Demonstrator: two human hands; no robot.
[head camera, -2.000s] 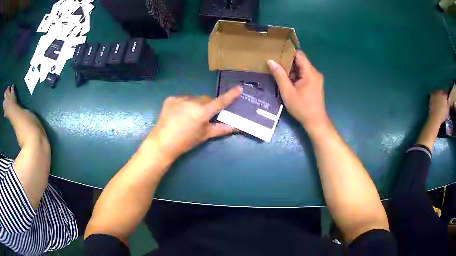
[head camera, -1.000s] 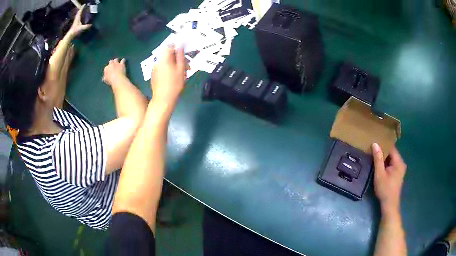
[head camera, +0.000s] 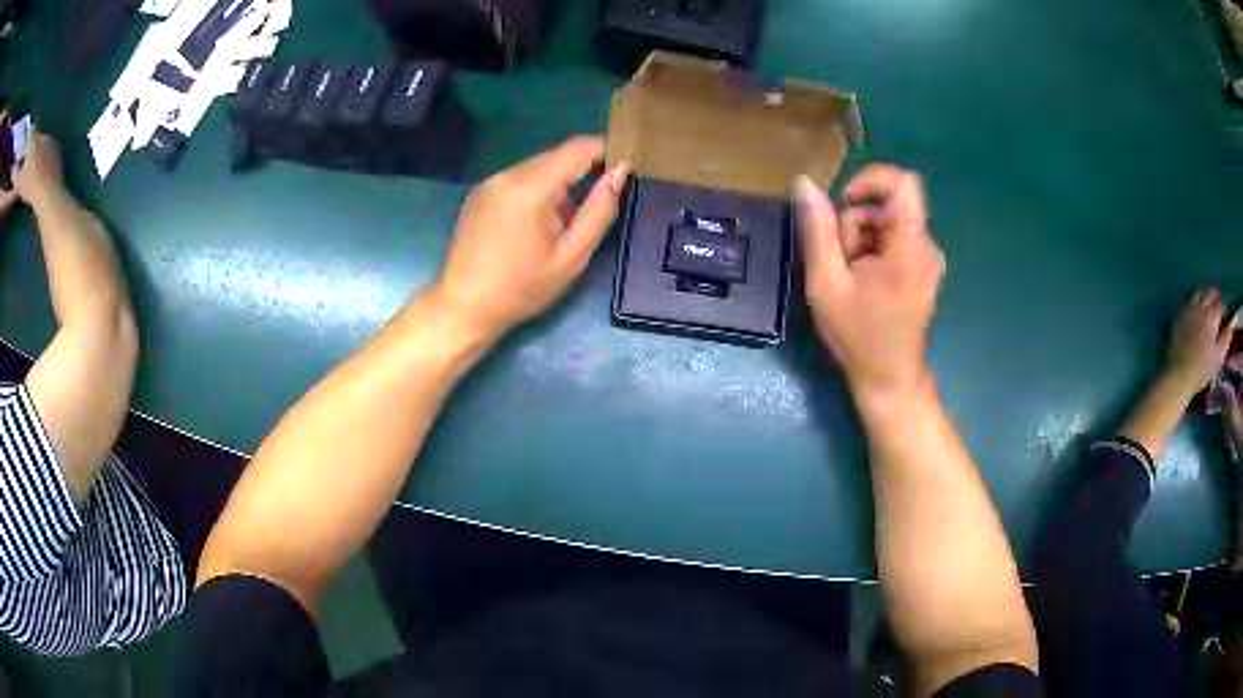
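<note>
The open retail box (head camera: 648, 280) lies flat on the green table in front of me, its brown kraft lid (head camera: 723, 134) raised at the far side. A black insert tray fills it. A small black device (head camera: 706, 254) with a white marking sits in the tray's middle cut-out. My left hand (head camera: 518, 246) pinches the lid's left edge between thumb and fingers. My right hand (head camera: 879, 280) is at the lid's right corner, thumb against it, fingers apart and slightly blurred. What lies under the tray is hidden.
Upright small black boxes (head camera: 348, 116) stand in a row at far left, beside scattered white and black papers (head camera: 184, 75). A black tray stack (head camera: 470, 27) and a separate black tray (head camera: 682, 30) are at the far side. Other people's arms rest at left (head camera: 89, 286) and right (head camera: 1165, 382).
My view has swung back from the left. My left hand has come from the papers to the lid. The dark leaflet seen over the box two seconds ago no longer shows.
</note>
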